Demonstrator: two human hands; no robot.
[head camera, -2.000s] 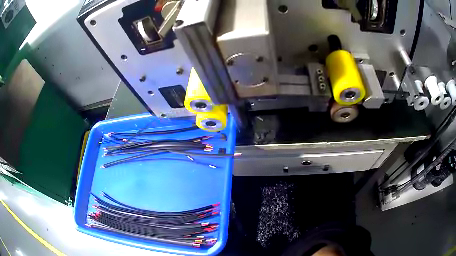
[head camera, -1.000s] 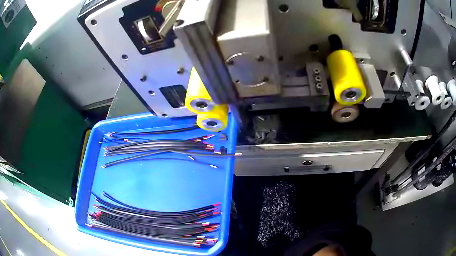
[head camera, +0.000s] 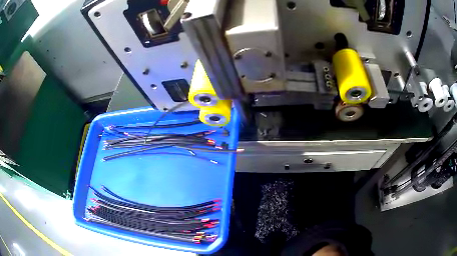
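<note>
The blue plastic tray (head camera: 85, 175) lies under the machine outlet. A dense bundle of black cut cable pieces (head camera: 150, 217) with red and coppery ends lies along its near side. A looser, crossing group of cut pieces (head camera: 160, 141) lies at its far side. One piece reaches over the right rim. A thin cable (head camera: 163, 116) curves from the yellow outlet rollers (head camera: 214, 118) down into the tray. At the bottom edge, a dark rounded shape with a small bare patch (head camera: 328, 250) is cut off; it may be my right hand in a sleeve. My left hand is out of view.
The silver-grey machine panel (head camera: 305, 30) fills the top, with the cutter head housing (head camera: 258, 45) and yellow inlet roller (head camera: 351, 75). White guide pulleys (head camera: 425, 103) and the wire feeder stand (head camera: 401, 192) are at right. Bench drawers (head camera: 315, 157) and speckled waste (head camera: 275, 210) are below.
A thin cable now arcs from the outlet rollers over the far part of the tray. The view has shifted slightly. The cable bundles and the dark shape at the bottom stay much the same.
</note>
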